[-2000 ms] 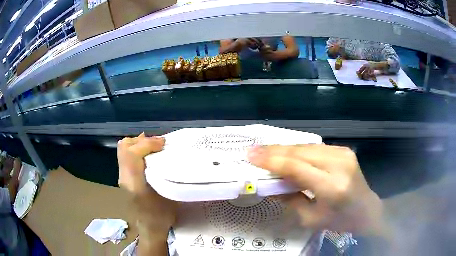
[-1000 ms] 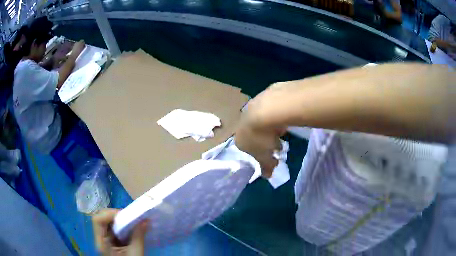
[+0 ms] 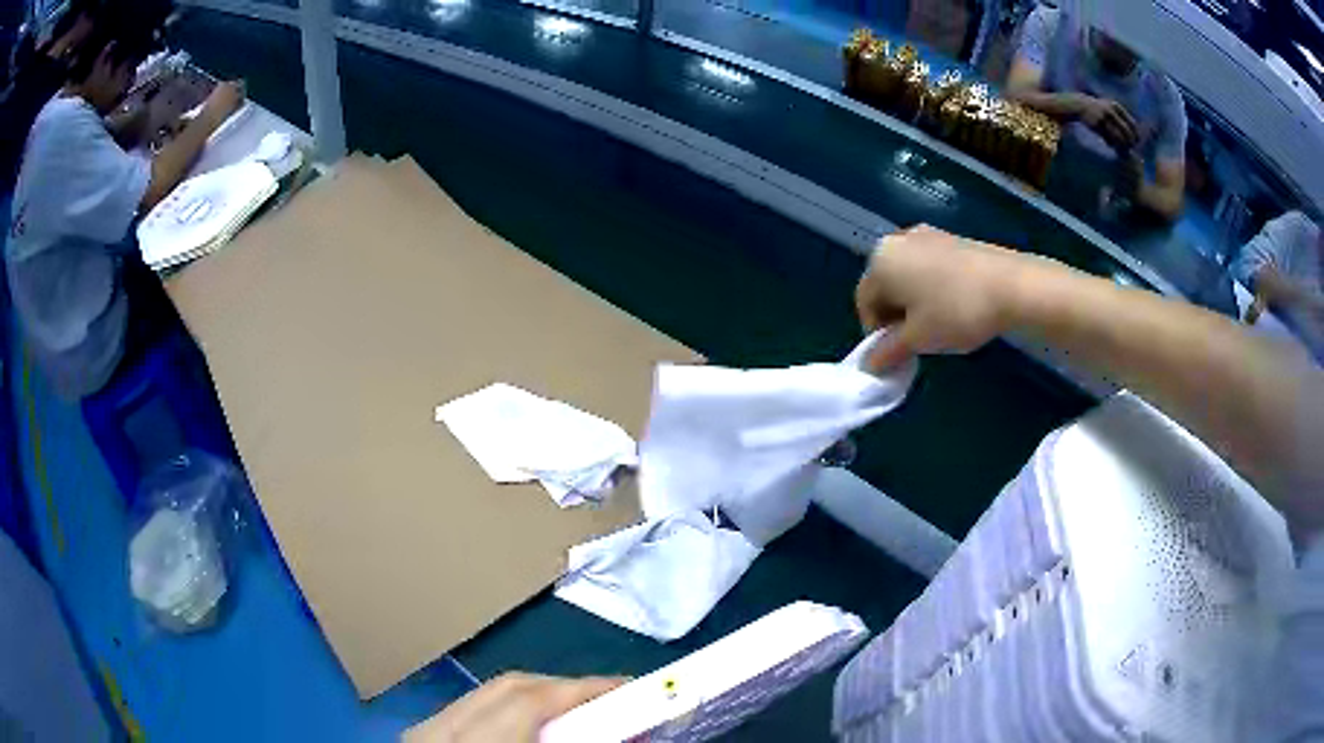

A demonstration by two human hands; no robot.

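My right hand (image 3: 937, 298) pinches a white cloth (image 3: 748, 428) and holds it up over the right end of the cardboard sheet (image 3: 392, 378). My left hand (image 3: 516, 711), at the bottom edge and partly cut off, holds a white unit (image 3: 726, 675) tilted on its edge, with a small yellow dot on its rim. Another crumpled white cloth (image 3: 537, 440) lies on the cardboard. A further cloth (image 3: 661, 573) lies at the cardboard's right edge, below the lifted one. A tall stack of white units (image 3: 1002, 595) stands at the lower right.
A person in a white shirt (image 3: 80, 218) sits at far left by flat white units (image 3: 211, 218). A clear bag with white pieces (image 3: 177, 566) is on the blue floor. Yellow-gold parts (image 3: 951, 109) and other workers are across the dark green line (image 3: 581, 189). A metal post (image 3: 321, 80) stands behind the cardboard.
My right hand has lifted a cloth up and to the right, away from the unit. My left hand with the unit has moved right and down. The view has shifted.
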